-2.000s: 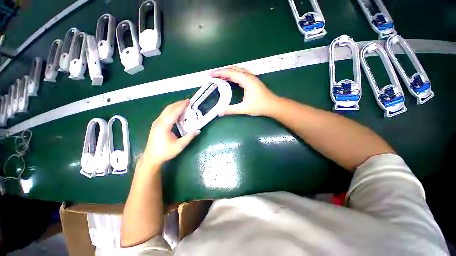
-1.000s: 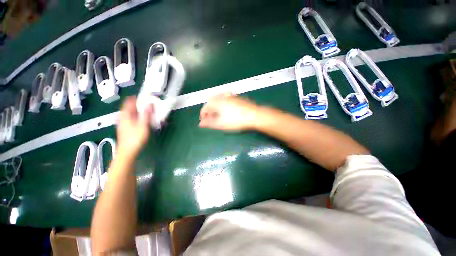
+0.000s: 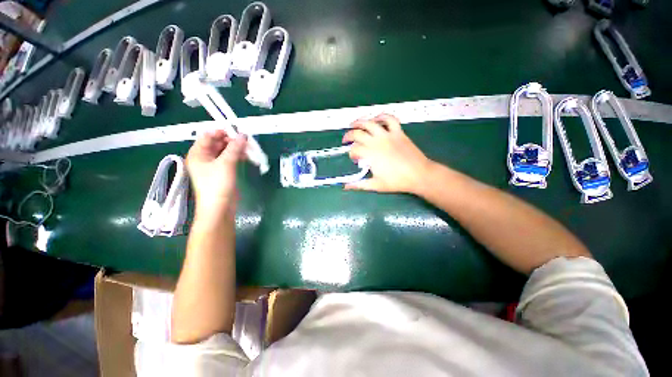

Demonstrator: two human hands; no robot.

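My left hand (image 3: 214, 163) pinches a white cover (image 3: 227, 118), seen edge-on and tilted above the near bench and guide strip. My right hand (image 3: 389, 156) grips the looped end of a lower housing (image 3: 301, 168), which lies sideways with its blue patch to the left. The two parts are apart. White covers (image 3: 165, 200) stand overlapped at left on the near bench. Three more lower housings with blue patches (image 3: 530, 158) rest at right across the guide strip.
Closed units (image 3: 268, 70) stand in rows on the green belt (image 3: 354, 51) beyond the guide strip (image 3: 442, 110). Another lower housing (image 3: 623, 60) lies on the belt at far right. An open carton (image 3: 116, 324) sits below the bench edge. A thin cable (image 3: 37, 202) lies at far left.
The loop unit from my left hand now appears among the closed units on the belt. My left hand now holds a cover, and my right hand has taken hold of a lower housing.
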